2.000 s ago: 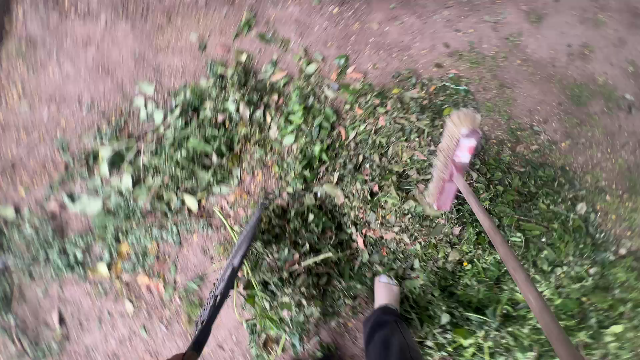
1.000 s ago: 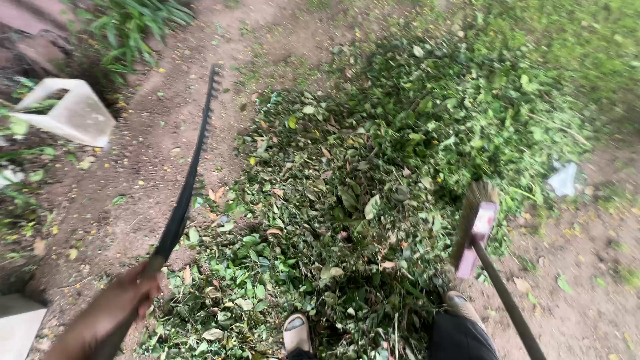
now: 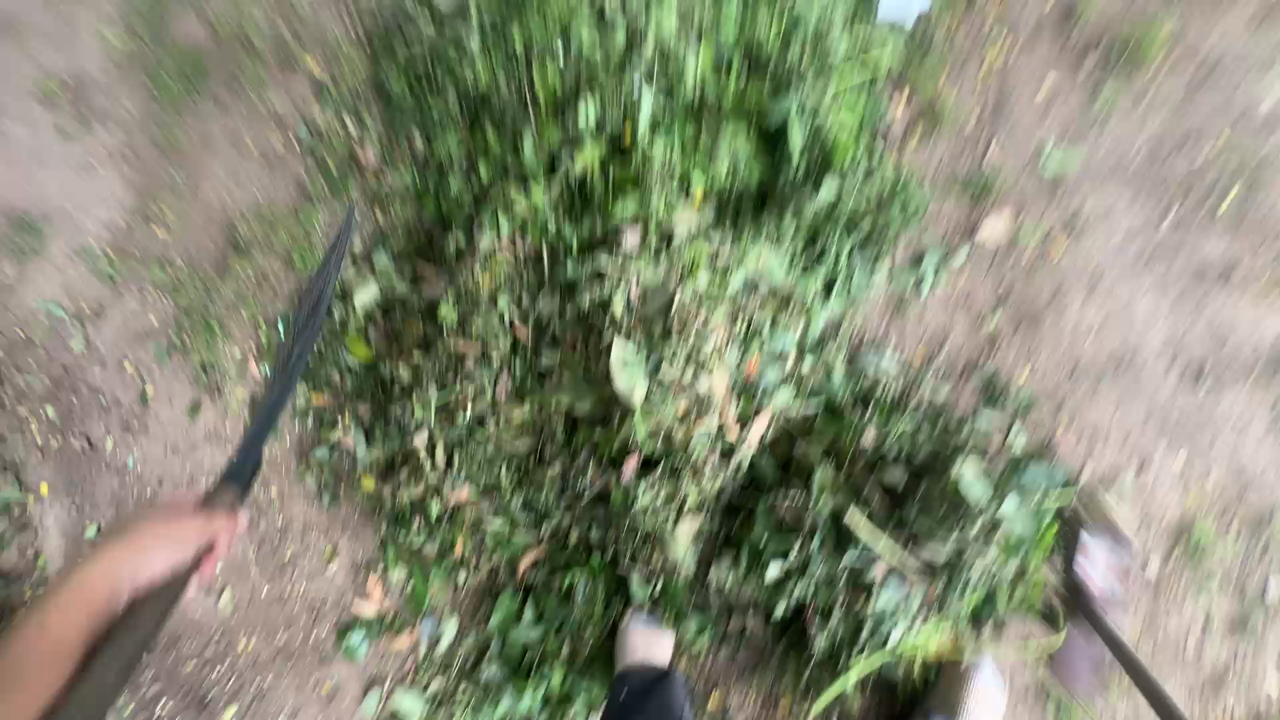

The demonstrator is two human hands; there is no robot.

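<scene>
On the left, my left hand (image 3: 165, 550) is closed around the handle of a rake (image 3: 290, 365); its dark, toothed head points up and away, beside a pile of cut leaves and grass (image 3: 600, 380). At the lower right, a push broom (image 3: 1095, 585) with a pink and white head touches the right edge of the pile, blurred by motion. Its pole runs out of view at the bottom right, and my right hand is not visible.
Bare brown soil (image 3: 1150, 300) with scattered leaves borders the pile on both sides. My shoe (image 3: 645, 640) stands at the pile's near edge, with another foot (image 3: 980, 690) further right. A pale scrap (image 3: 903, 10) lies at the top.
The view has shifted strongly. The broom head, at the pile's right side a second ago, now appears lower and further right in view. My left hand still grips the rake.
</scene>
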